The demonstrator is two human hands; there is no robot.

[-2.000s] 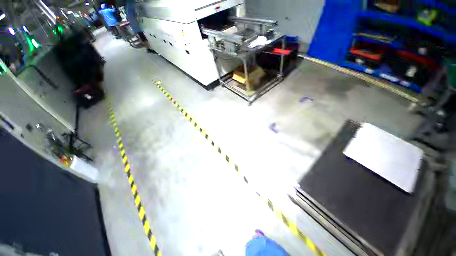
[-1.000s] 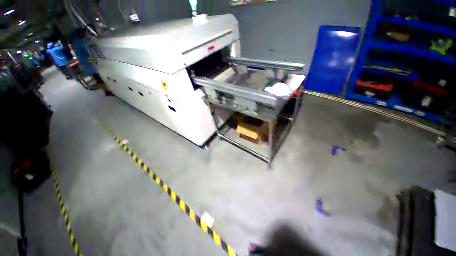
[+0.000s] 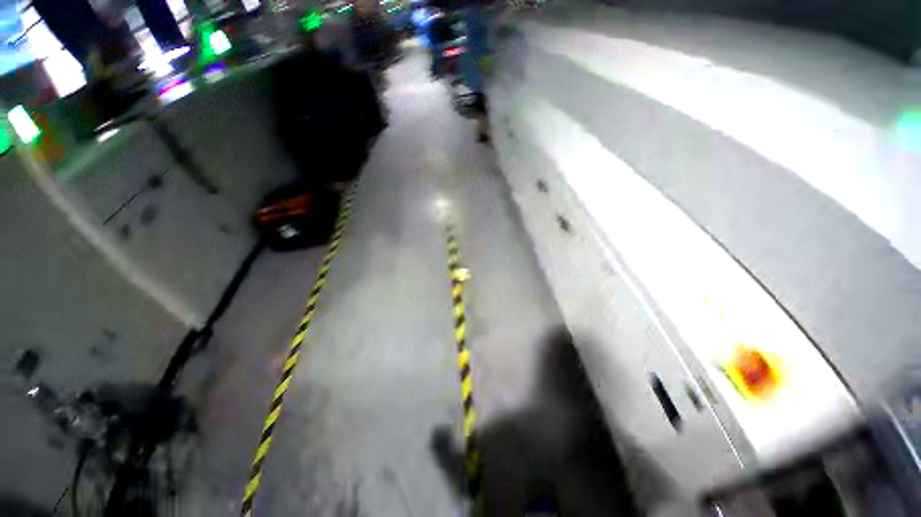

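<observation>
Neither of my hands is in the picture. Nearest in front of me is a long white machine [image 3: 646, 303] along the right side, blurred by motion. An orange-red spot [image 3: 752, 372] shows on its side, too blurred to tell what it is. A dark slot sits low on the same side. At the bottom right corner is a dark opening with a metal edge, cut off by the frame.
Yellow-black floor tapes [image 3: 463, 348] run ahead along a grey aisle [image 3: 389, 303]. A dark shadow lies at the bottom centre. On the left are a pale machine side [image 3: 131, 232], a dark bulk [image 3: 323, 116] and an orange-black object [image 3: 293, 217]. A blue-clad person [image 3: 470, 56] stands far ahead.
The view has moved forward and turned left. The white machine is now close on the right. The blue rack, the metal conveyor frame and the cart with the white panel have left the picture.
</observation>
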